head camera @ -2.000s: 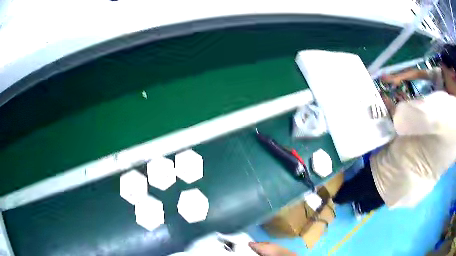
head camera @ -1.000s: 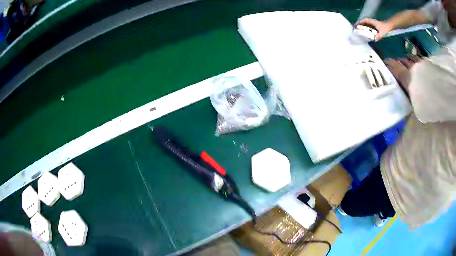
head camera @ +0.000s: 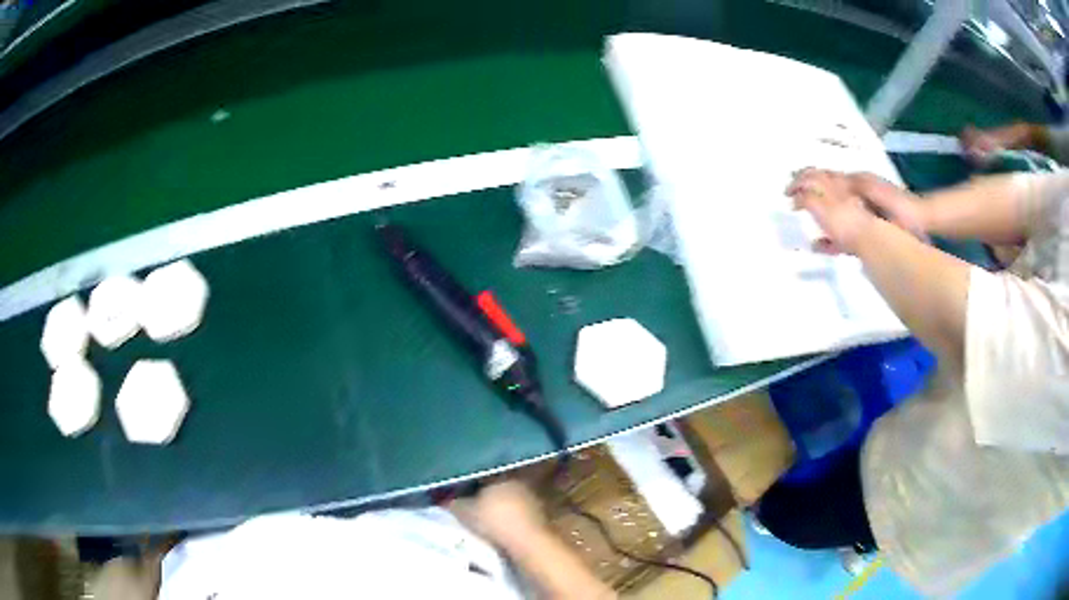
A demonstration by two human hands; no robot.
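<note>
The black electric screwdriver with a red lever lies on the dark green bench. A white hexagonal housing lies flat to its right. Several more white hexagonal housings lie at the bench's left. A clear bag of screws stands by the white rail. My right hand is blurred at the bench's front edge, beside my white garment; its fingers and any contents cannot be made out. A blurred patch of skin at the bottom left, perhaps my left hand, is cut off by the frame edge.
A large white foam block lies at the right. Another person's hands are over it. A green conveyor belt runs behind the white rail. Cartons, a black cord and a blue container are below the bench edge.
The view has shifted, bringing more of the front edge and my white garment into frame. The other person's hands have come together over the foam. The screwdriver and housings keep their arrangement.
</note>
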